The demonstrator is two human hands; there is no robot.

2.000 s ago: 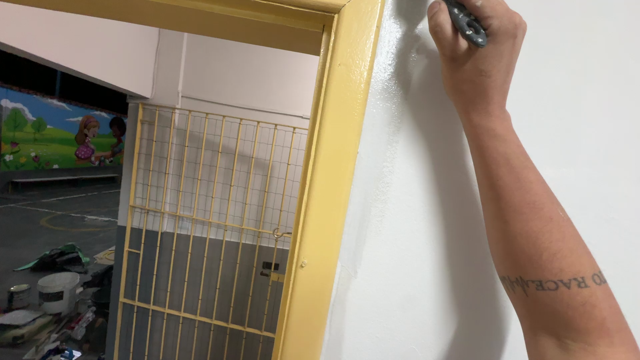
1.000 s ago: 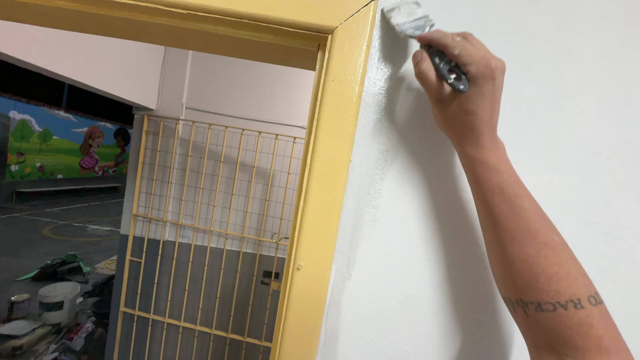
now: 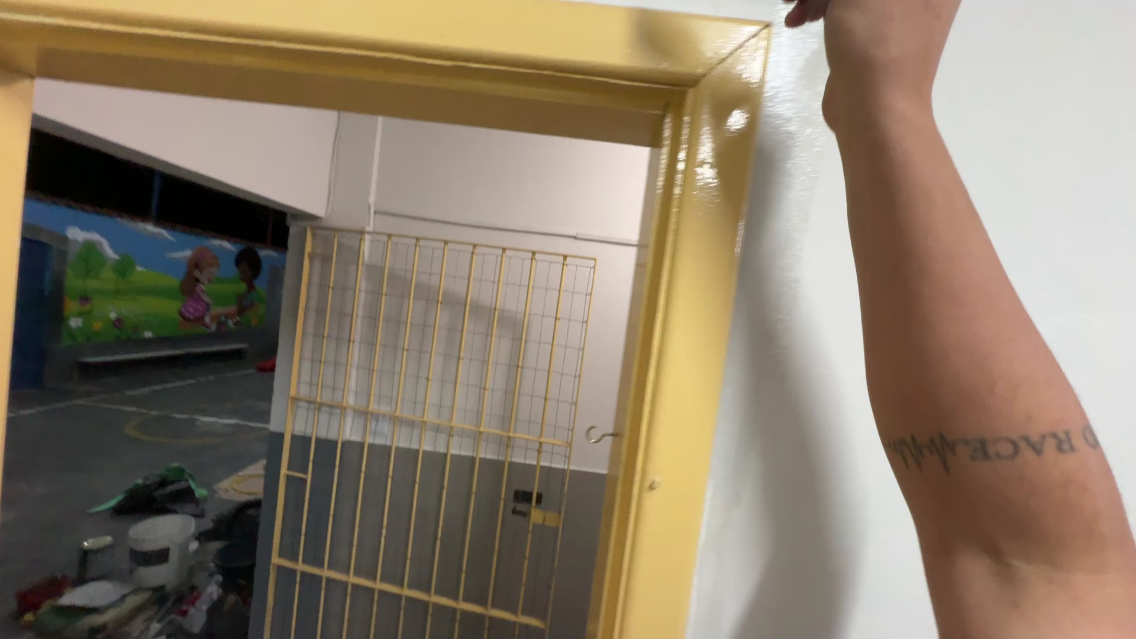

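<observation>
My right hand (image 3: 874,27) is raised at the top edge of the view, just right of the upper corner of a yellow door frame (image 3: 701,311). Only its lower part and a fingertip show, so what it holds is cut off. Wet, shiny white paint lies on the white wall (image 3: 1047,160) beside the frame's corner, below the hand. The bare forearm runs down to the lower right and casts a shadow on the wall. My left hand is out of view.
Through the doorway stand a yellow barred metal gate (image 3: 426,417) and a metal hook (image 3: 602,435). Beyond, on a dark floor, are a white bucket (image 3: 161,550), a metal can (image 3: 95,559) and a heap of dark and green material (image 3: 160,490). A painted mural (image 3: 160,284) covers a far wall.
The right hand, earlier seen with a paintbrush on the wall beside the frame, is now higher and mostly past the top edge. The brush has gone out of sight. The view has shifted.
</observation>
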